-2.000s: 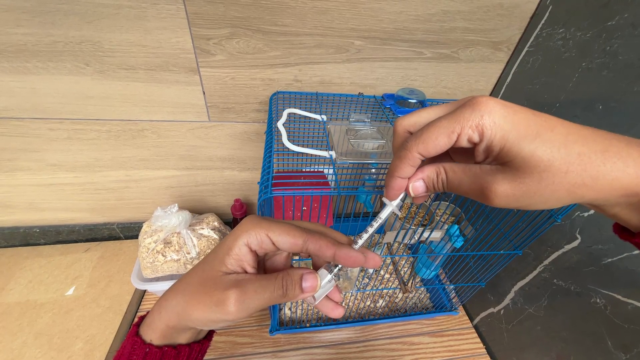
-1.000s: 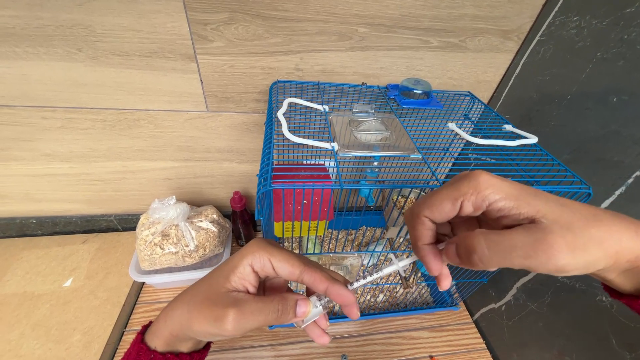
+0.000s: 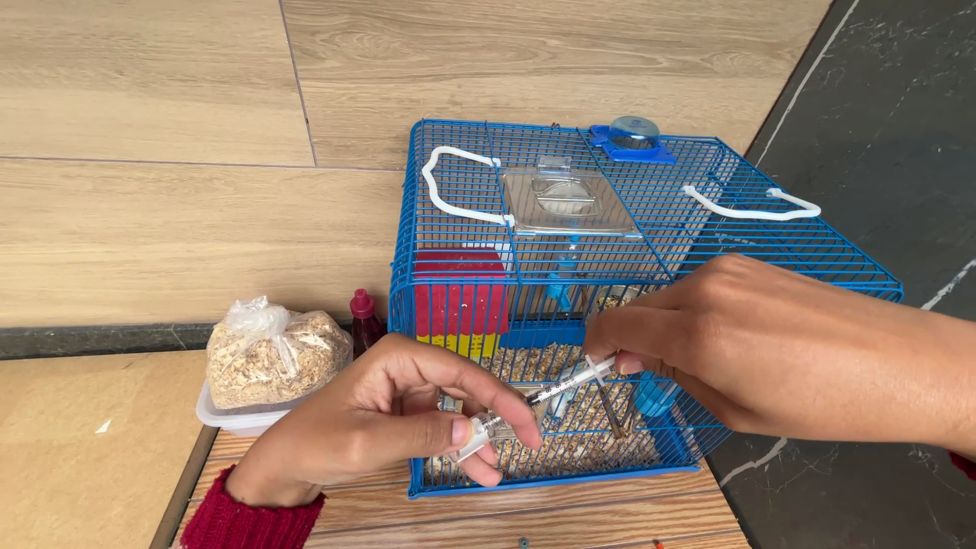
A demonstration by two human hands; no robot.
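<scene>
My left hand [image 3: 396, 415] pinches a small clear vial [image 3: 474, 441] between thumb and fingers. My right hand [image 3: 709, 351] grips the plunger end of a thin plastic syringe [image 3: 568, 383], whose other end meets the vial; my left fingers partly hide the join. Both hands are in front of a blue wire cage [image 3: 549, 476] with bedding inside. In it are a red and yellow house [image 3: 461, 301], a blue water bottle [image 3: 560, 293] and another blue plastic fitting [image 3: 654, 393]. The cage has white handles [image 3: 431, 187] and a clear roof hatch [image 3: 568, 200].
A tied plastic bag of wood shavings [image 3: 278, 354] rests in a white tub [image 3: 229, 415], beside a dark red bottle [image 3: 366, 320]. A brown board [image 3: 84, 442] lies at the left. Behind stands a wood-look wall [image 3: 191, 229]; dark marble [image 3: 877, 152] is at the right.
My right hand was higher two seconds ago; it has come down, still holding the syringe. My left hand keeps the vial in much the same place.
</scene>
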